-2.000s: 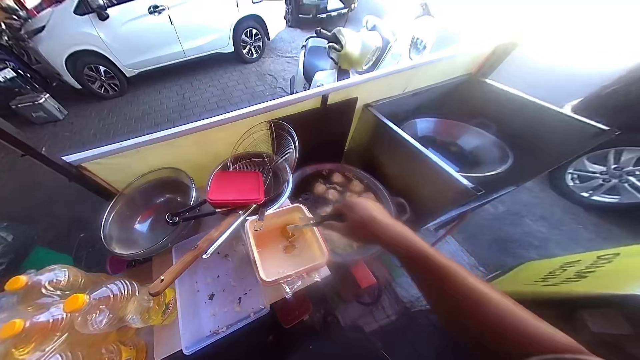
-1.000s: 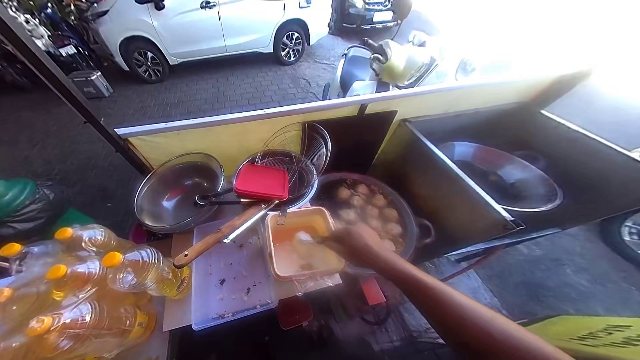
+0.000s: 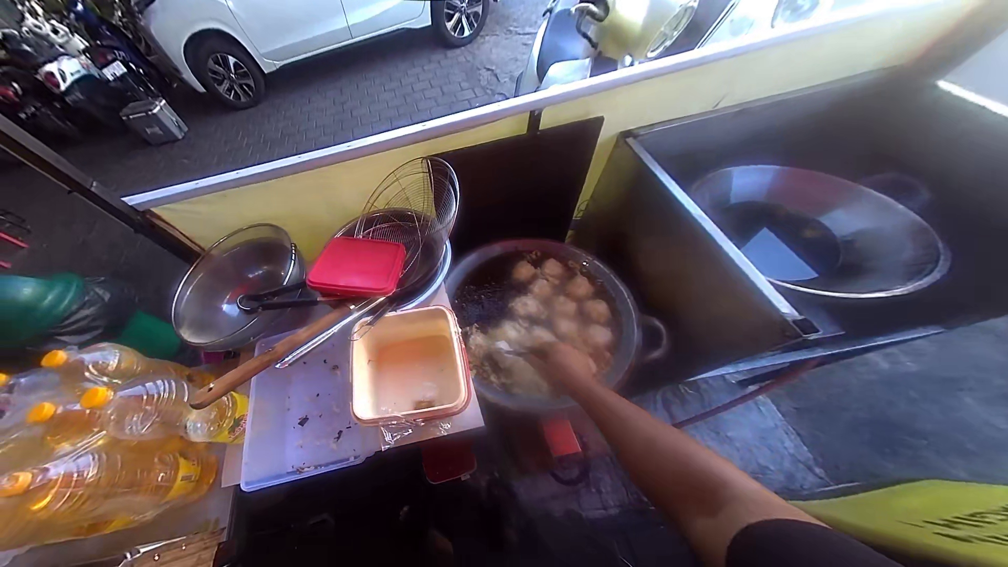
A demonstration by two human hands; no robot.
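Over the near side of a large wok of hot oil (image 3: 630, 315) is my right hand (image 3: 561, 366), closed on a small light-coloured utensil (image 3: 508, 347), probably a spoon; steam blurs its tip. Round brown fried balls (image 3: 565, 305) float in the oil, with paler pieces near the utensil. Left of the wok, a square plastic tub (image 3: 413, 364) holds a little pale orange liquid and a small lump. My left hand is out of view.
A white tray (image 3: 291, 425), long wooden handle (image 3: 268, 366), red lid (image 3: 357, 266), wire strainer (image 3: 409, 197) and metal bowl (image 3: 236, 287) lie leftward. Oil bottles (image 3: 150, 405) stand at far left. A metal divider (image 3: 709, 228) separates the pot from a second wok (image 3: 890, 236).
My right hand has moved right, from above the tub to above the wok, with the utensil in it. The view has also shifted.
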